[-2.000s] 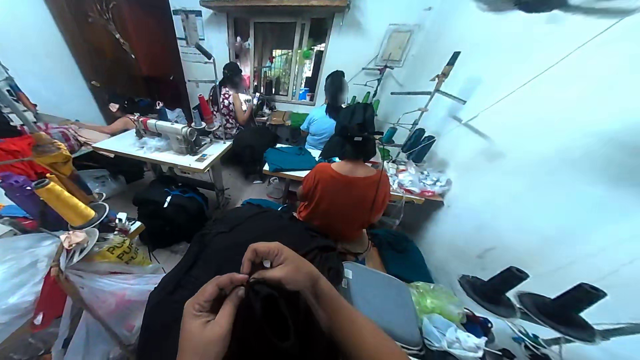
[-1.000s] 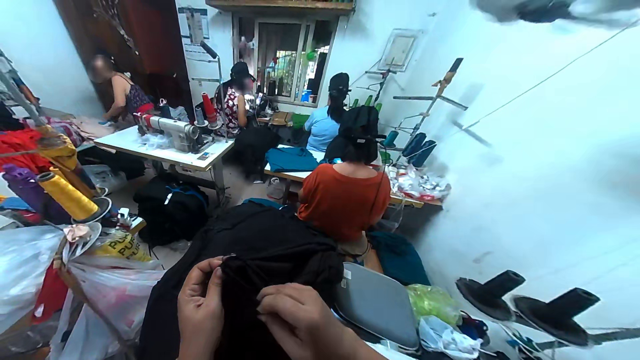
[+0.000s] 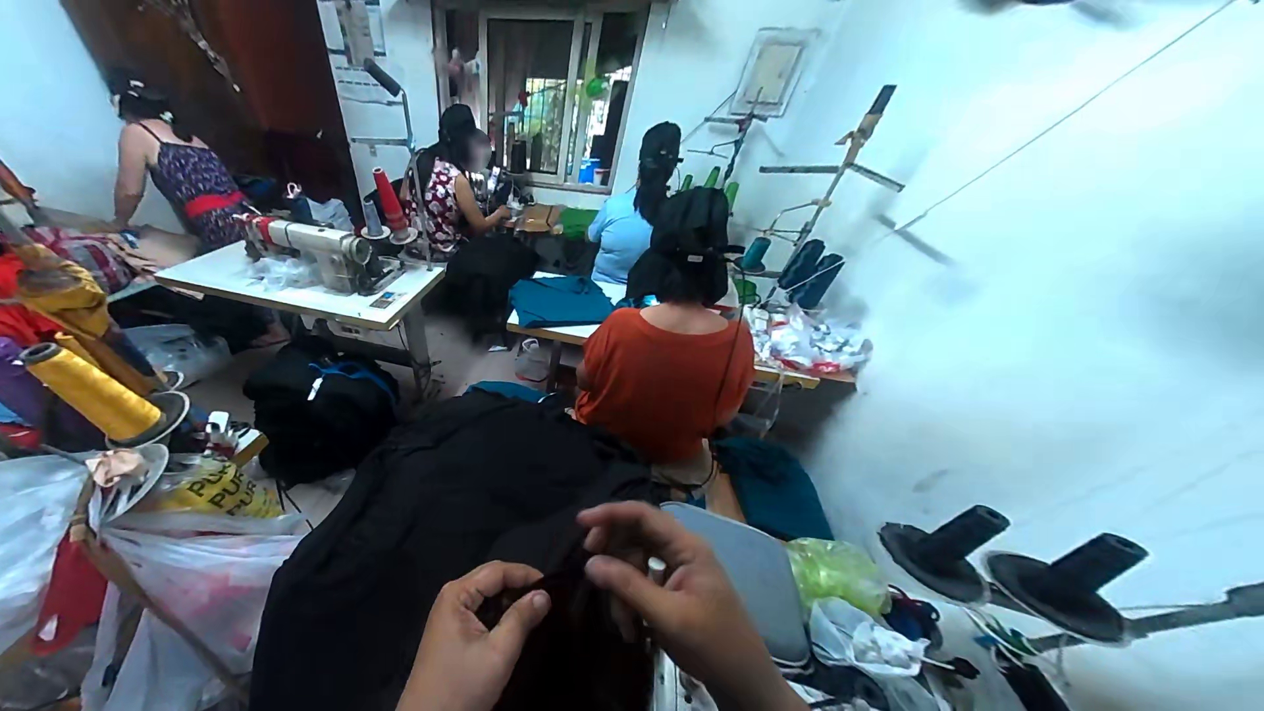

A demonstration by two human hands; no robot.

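Low in the middle, my left hand (image 3: 484,627) pinches the edge of black cloth (image 3: 425,494) between thumb and forefinger. My right hand (image 3: 662,583) is just to the right, its thumb and forefinger curled at the raised part of the same cloth; whether they grip it is hard to tell. The cloth spreads in a large dark heap beyond and to the left of both hands. Dark folds also hang below my fingers, where detail is lost. A grey padded lid or cushion (image 3: 755,583) lies close to the right of my right hand.
Ahead sits a person in an orange top (image 3: 667,380). A sewing machine (image 3: 311,247) stands on a white table, back left. Plastic bags (image 3: 197,592) and a yellow thread cone (image 3: 89,393) are at left. Black spool holders (image 3: 1062,588) project at right. Other people sit or lean farther back.
My right hand has risen from lower on the cloth, while my left hand still pinches its edge. The person at the far left now leans forward over the table. The view has shifted slightly.
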